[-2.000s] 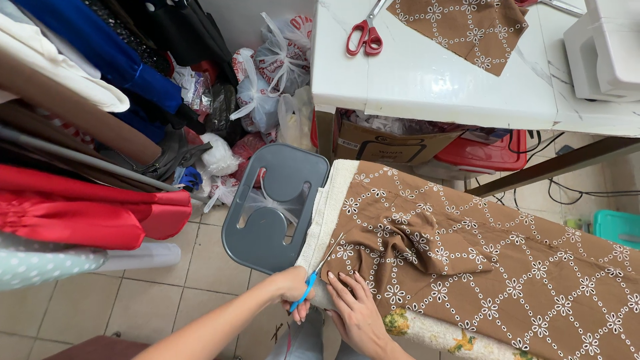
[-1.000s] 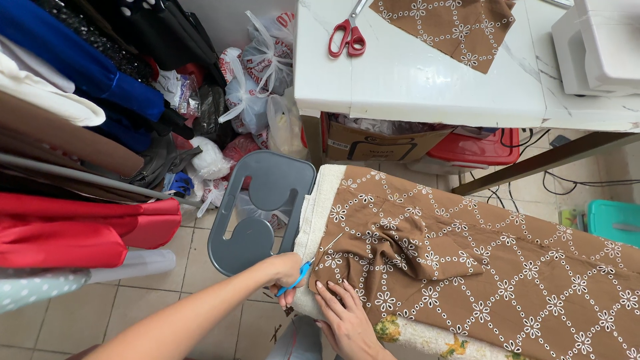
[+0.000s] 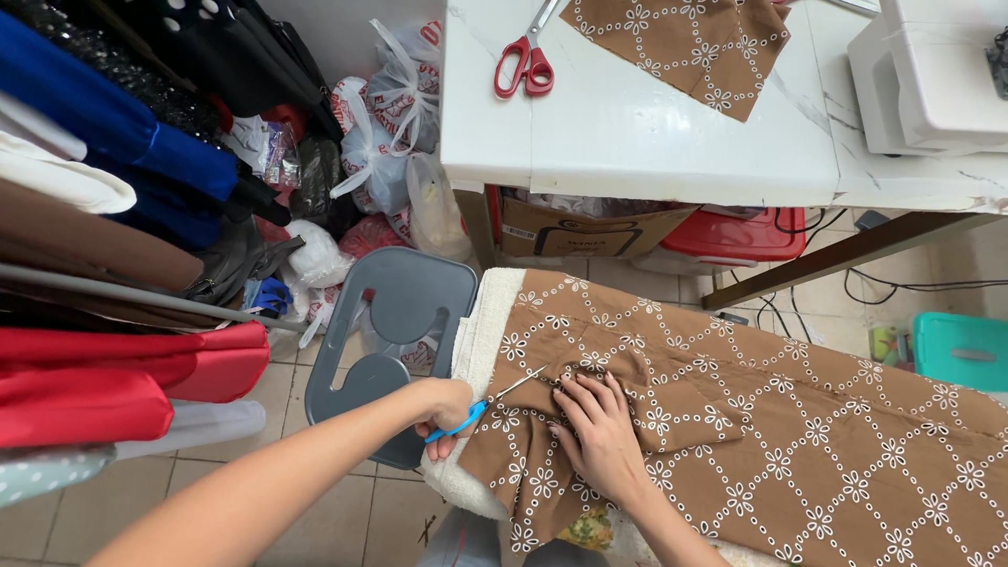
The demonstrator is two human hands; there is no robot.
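Brown fabric with white floral eyelet pattern (image 3: 787,441) covers a padded ironing board (image 3: 476,346). At the board's left end, my left hand (image 3: 453,409) grips small blue-handled scissors (image 3: 461,423), whose metal blades point up and right over the fabric. Just right of the blade tips, my right hand (image 3: 602,437) lies palm down on the bunched fabric, fingers slightly spread. A fold of the fabric hangs down over the board's near edge between my hands. Whether the blades are cutting through the cloth cannot be told.
Red-handled scissors (image 3: 526,67), a brown fabric piece (image 3: 693,47) and a white machine (image 3: 929,87) are on the white table (image 3: 488,157). A grey plastic rest (image 3: 335,346) adjoins the board. Hanging garments (image 3: 118,378) line the left; plastic bags (image 3: 394,102) and a cardboard box (image 3: 583,228) sit beyond.
My right hand has moved away from the board's near edge, farther onto the fabric. A fold of fabric now hangs over the near edge. The blue scissors stay in my left hand.
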